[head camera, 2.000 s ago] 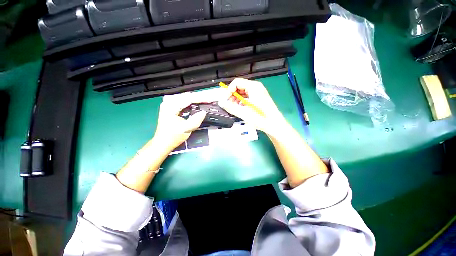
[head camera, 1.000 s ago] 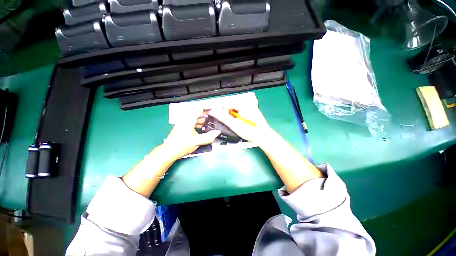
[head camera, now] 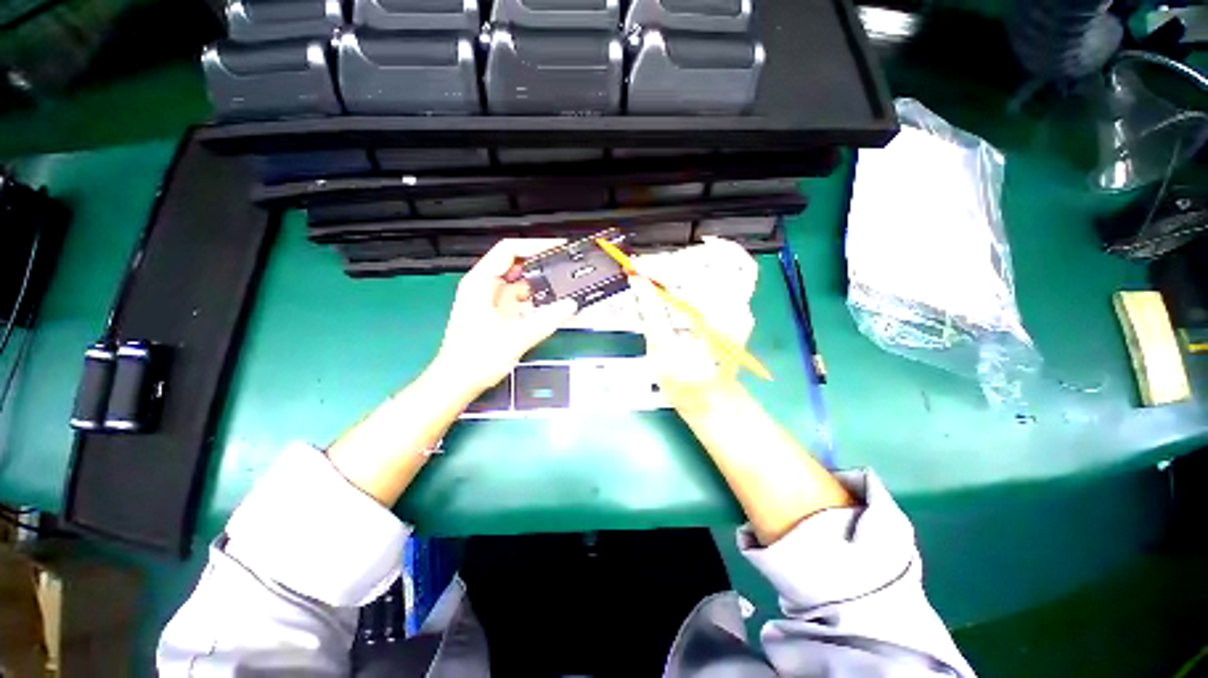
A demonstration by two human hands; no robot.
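My left hand [head camera: 484, 311] holds a dark rectangular housing [head camera: 578, 272] by its left end, raised above the bench and tilted. My right hand [head camera: 696, 311] is at the housing's right side and holds a thin yellow-orange tool [head camera: 689, 315]; the tool's upper tip is at the housing's upper right edge. My right fingers are overexposed, so their exact grip is hard to see. Below the hands lies a white backing strip [head camera: 604, 387] with dark square pads [head camera: 541, 387] at its left part. A second white sheet [head camera: 612, 315] shows partly behind the hands.
A black tray [head camera: 556, 130] with rows of dark units stands on stacked trays [head camera: 556, 199] at the back. The left tray [head camera: 139, 491] holds two small black housings [head camera: 134, 386]. On the right are a dark blue tool [head camera: 803, 318], a clear bag [head camera: 927, 232] and a yellow block [head camera: 1151, 347].
The housing is lifted and turned, showing its slotted face. My hands no longer cover the backing strip. The yellow-orange tool shows more of its length. The camera view has shifted.
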